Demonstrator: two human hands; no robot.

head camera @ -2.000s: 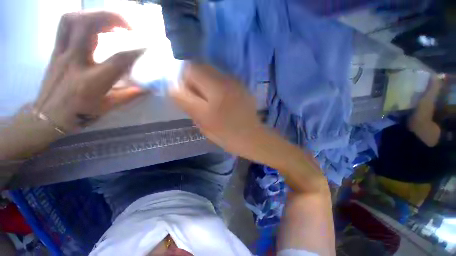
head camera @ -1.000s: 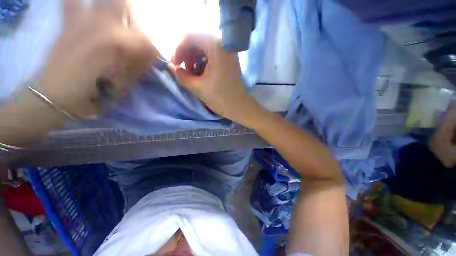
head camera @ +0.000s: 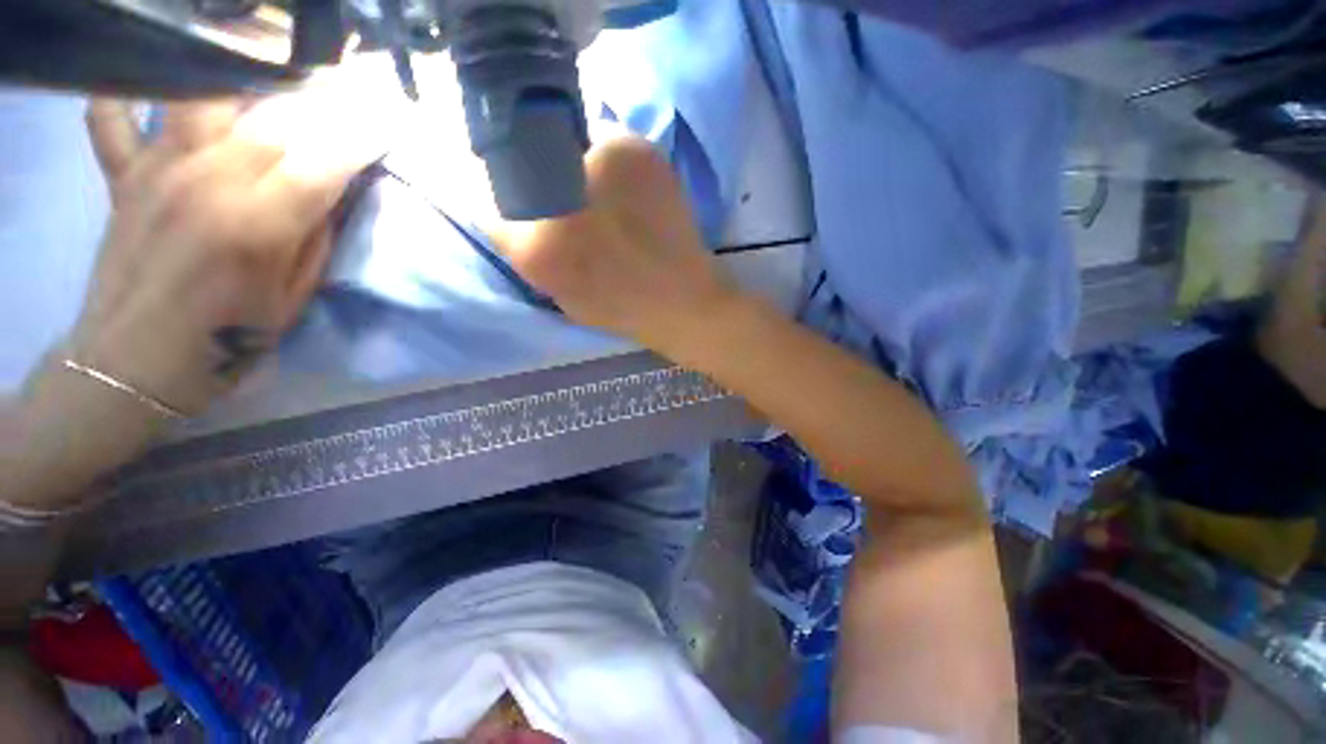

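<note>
Light-blue cloth [head camera: 436, 313] lies on the machine table under the bright glare, between my hands. My left hand [head camera: 211, 240] lies over its left part, fingers spread forward into the glare. My right hand [head camera: 604, 240] is at its right part, beside and partly behind the dark grey cylinder [head camera: 534, 153] of the machine head; its fingertips are hidden. A thin dark edge line crosses the cloth between the hands. The needle area is lost in glare, with small metal parts [head camera: 403, 58] just above it.
More light-blue cloth [head camera: 931, 189] drapes over the table at the right, with frilly pieces [head camera: 1040, 436] below. The ruled grey table edge [head camera: 436, 451] runs in front. A blue basket [head camera: 218, 640] stands lower left. Purple cloth [head camera: 1018, 26] lies top right. Another person's arm [head camera: 1299, 327] shows far right.
The machine head and grey cylinder have come lower into view. My left hand has moved from above the cloth down onto it at the left. The cloth now lies flatter under both hands.
</note>
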